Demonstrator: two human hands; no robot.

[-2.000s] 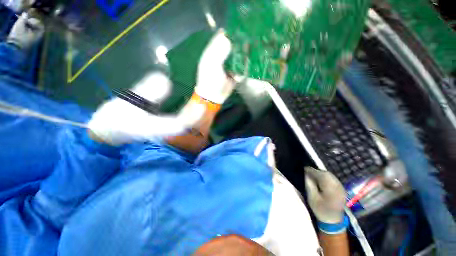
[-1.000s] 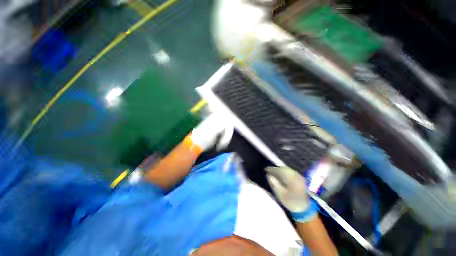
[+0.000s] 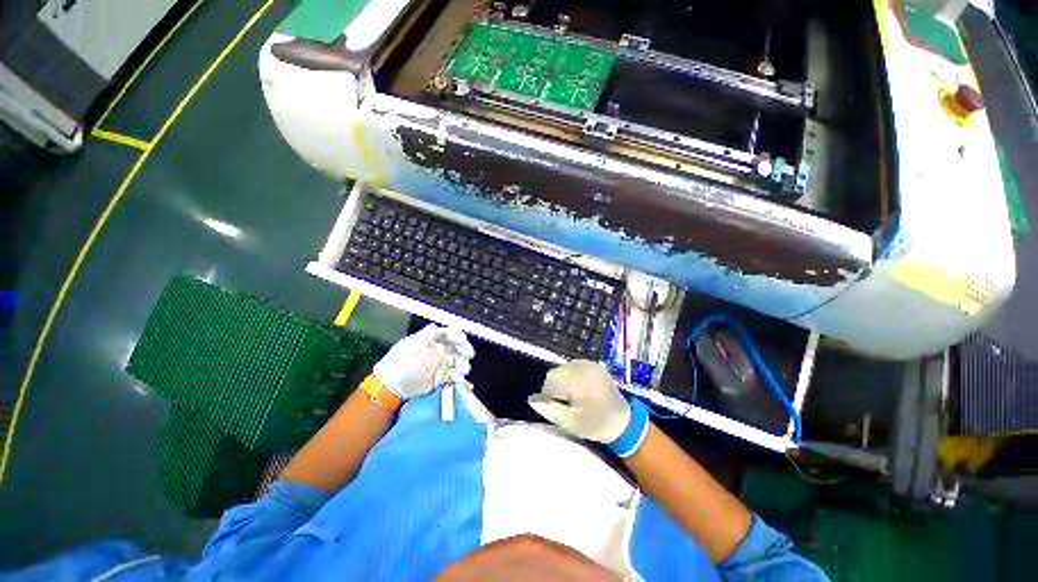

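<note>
My left hand (image 3: 427, 362), in a white glove with an orange wrist band, is at the smock's front edge, its fingers curled beside a white strip. Whether it grips the strip is unclear. My right hand (image 3: 583, 400), gloved with a blue wrist band, is just in front of the keyboard tray's edge. Its fingers are curled in and nothing shows in them. The black keyboard (image 3: 478, 273) lies on the white-edged tray (image 3: 410, 305) beyond both hands. A green circuit board (image 3: 529, 68) sits between silver rails at the left of the machine's open bay.
The machine's worn front edge (image 3: 637, 210) crosses beyond the tray. A dark mouse (image 3: 726, 362) with a blue cord lies right of the keyboard, pens (image 3: 627, 332) between them. Green ridged racks (image 3: 216, 352) stand low at left. A red stop button (image 3: 968, 100) is at upper right.
The view has turned and steadied onto the machine. The large green board near my left hand two seconds ago is gone from there, as is the other person at left. Both hands are now low before the smock.
</note>
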